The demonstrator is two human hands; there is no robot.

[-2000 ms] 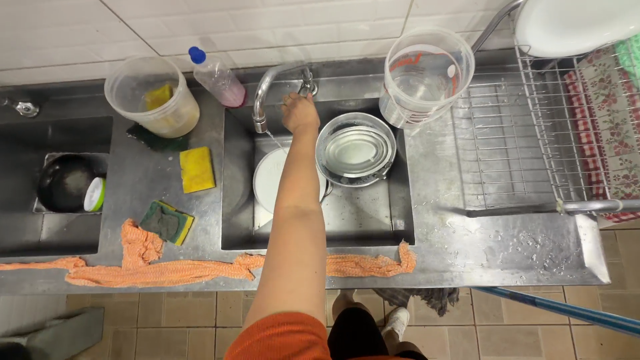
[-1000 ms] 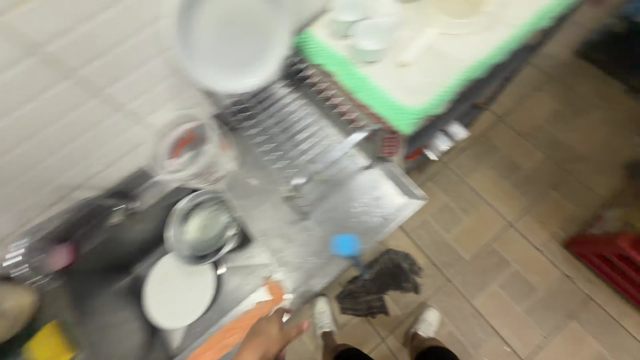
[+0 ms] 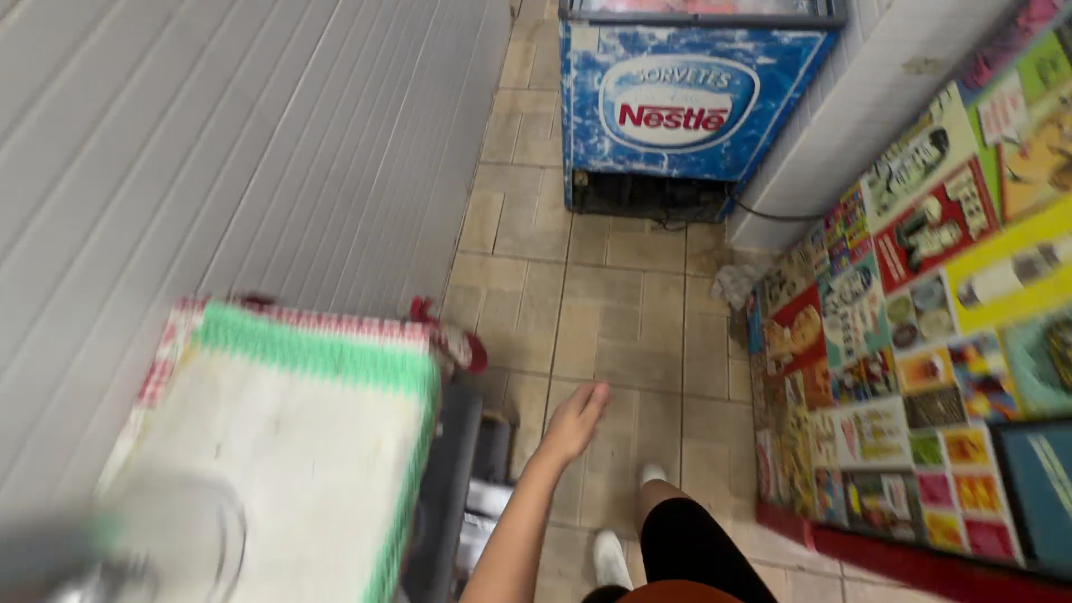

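My left hand (image 3: 578,420) hangs over the tiled floor, its forearm rising from the bottom edge. It holds nothing, with the fingers loosely extended. To its left stands a table covered with a white cloth (image 3: 293,452) with a green crocheted border (image 3: 314,356), and the hand does not touch it. A blurred clear round container (image 3: 180,536) is at the cloth's lower left. My right hand is out of view.
Tiled floor (image 3: 624,310) runs between a white panelled wall (image 3: 276,126) and a red-based cabinet covered in colourful pictures (image 3: 904,335). A blue Nestlé ice cream freezer (image 3: 662,109) stands ahead, its cable (image 3: 775,216) running right. A crumpled grey cloth (image 3: 737,285) lies beside the cabinet.
The view has swung far from the sink and dish rack to the passage. My left hand, at the tap two seconds ago, was over the sink's front edge one second ago and is now above the floor.
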